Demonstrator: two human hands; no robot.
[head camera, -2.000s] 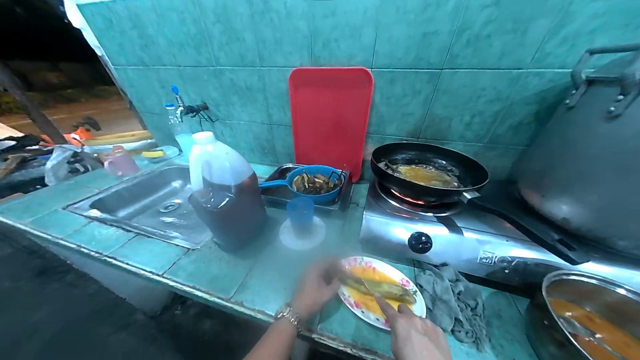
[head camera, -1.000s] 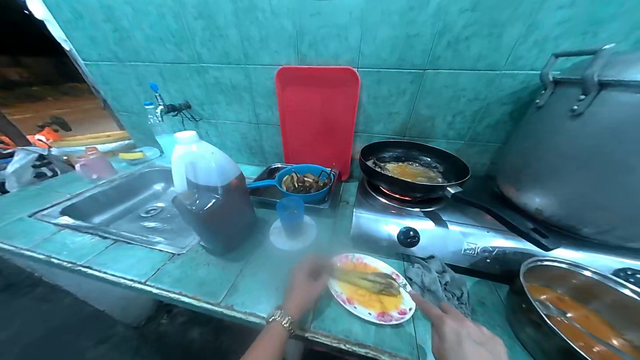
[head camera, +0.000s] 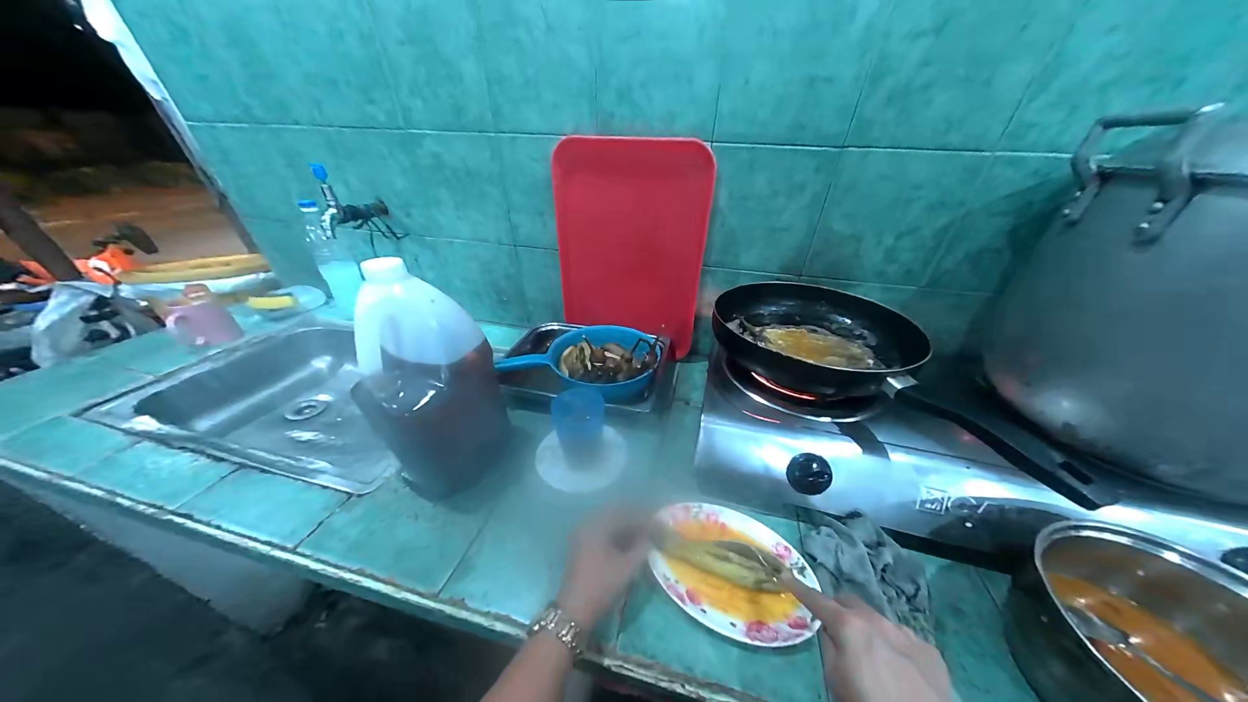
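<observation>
An oval plate with a floral rim (head camera: 760, 632) lies near the counter's front edge, holding beaten egg (head camera: 707, 582). In the egg rests a flattened, greenish-brown eggplant (head camera: 726, 564). My left hand (head camera: 606, 556), with a metal watch at the wrist, is blurred at the plate's left edge and grips the eggplant's stem end. My right hand (head camera: 873, 643) comes in from the lower right and holds a metal utensil, probably a fork (head camera: 756, 561), against the eggplant. Behind, a black frying pan (head camera: 829, 327) with food frying in oil sits on a lit gas burner.
A large pot (head camera: 1121, 341) stands on the stove (head camera: 868, 487). A pot of orange sauce (head camera: 1150, 624) is at lower right, beside a grey cloth (head camera: 868, 565). Leftward are a blue strainer (head camera: 604, 375), a blue cup (head camera: 578, 417), a plastic jug (head camera: 429, 390), a red tray (head camera: 634, 234) and a steel sink (head camera: 263, 390).
My left hand stays by the stem end at the plate's left, blurred. The utensil in my right hand has moved from the eggplant's right end further over it since one second ago.
</observation>
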